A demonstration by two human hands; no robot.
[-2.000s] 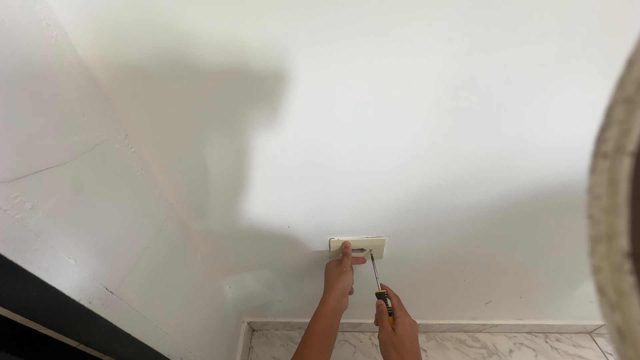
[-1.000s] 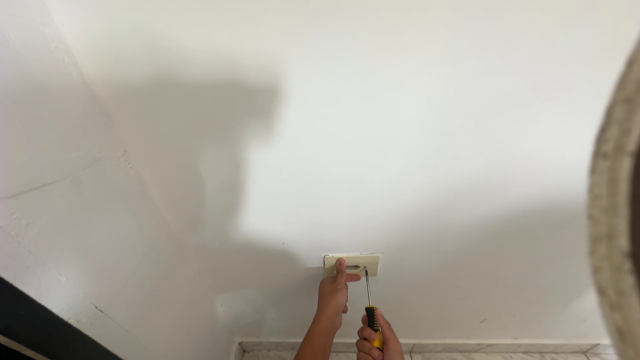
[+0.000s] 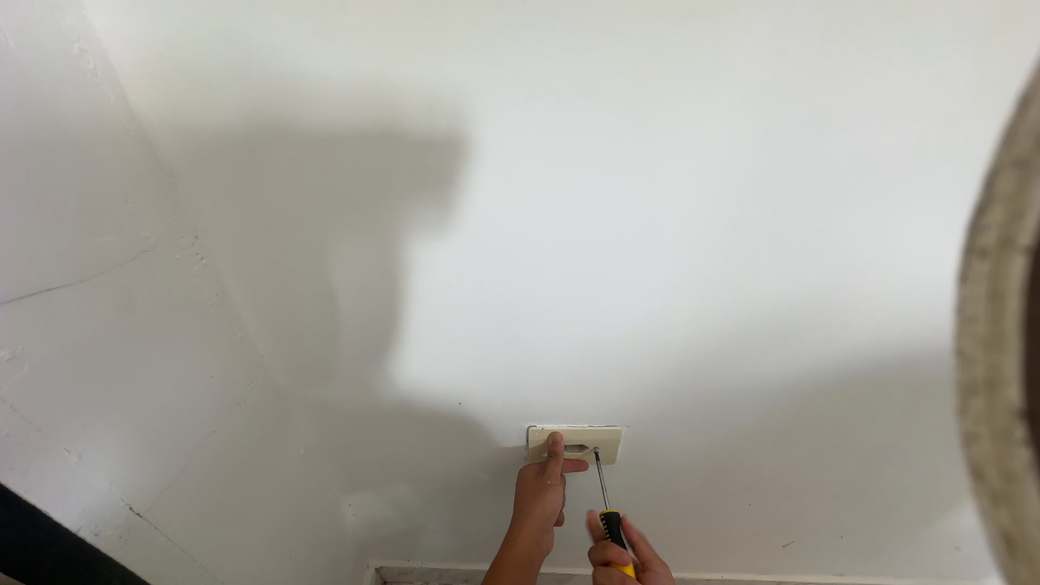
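A cream rectangular wall plate with a slot in its middle lies against the white wall, low in the view. My left hand presses on it, the thumb on its face and a finger along its lower edge. Below and to the right, my right hand grips the black and yellow handle of a screwdriver. The screwdriver's tip meets a screw to the right of the slot. The lower part of the handle is hidden by my fingers.
A cracked wall meets the plate's wall at a corner on the left. A dark bar crosses the lower left. A skirting edge runs along the bottom. A large curved rim stands close at the right edge.
My left hand stays on the wall plate and the screwdriver stays at its right side. My right hand's fingers have shifted on the handle. The view has moved somewhat.
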